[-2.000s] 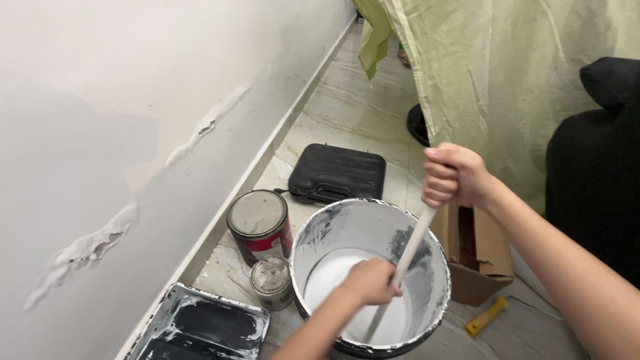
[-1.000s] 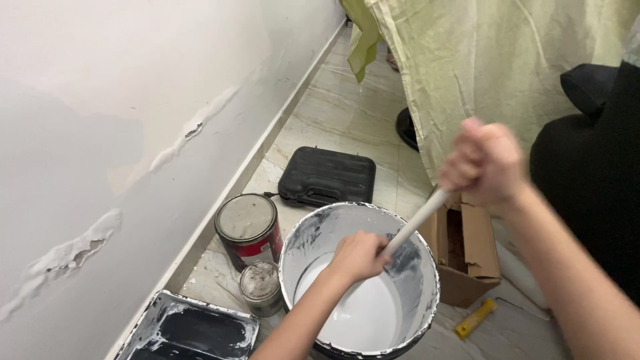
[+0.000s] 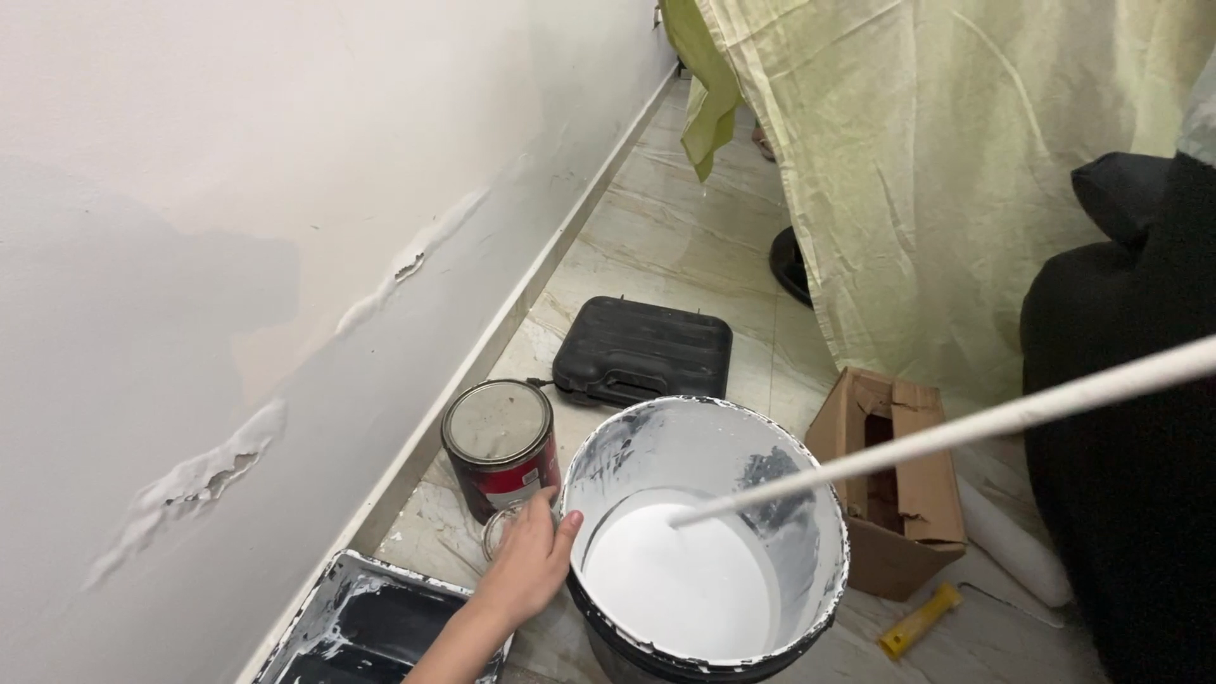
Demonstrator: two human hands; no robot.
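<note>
A black bucket (image 3: 708, 655) with a paint-smeared inner wall holds white paint (image 3: 674, 579). A long whitish stick (image 3: 912, 442) leans out of it to the right, its lower end in the paint. My left hand (image 3: 532, 560) is at the bucket's left rim, thumb near the edge and fingers outside; whether it grips the rim is hard to tell. Behind that hand, a small can (image 3: 496, 532) is mostly hidden. My right hand is out of view; the stick runs off the right edge.
A red-labelled paint can (image 3: 499, 427) and a black plastic case (image 3: 646, 351) stand near the wall. A paint tray (image 3: 380, 617) lies at lower left. Right of the bucket are a cardboard box (image 3: 926, 475) and a yellow-handled roller frame (image 3: 920, 622). A green cloth (image 3: 931, 190) hangs behind.
My left hand has let go of the stick and moved left to the bucket's rim. My right hand, on the stick's upper part before, has left the view. The stick now tilts far to the right.
</note>
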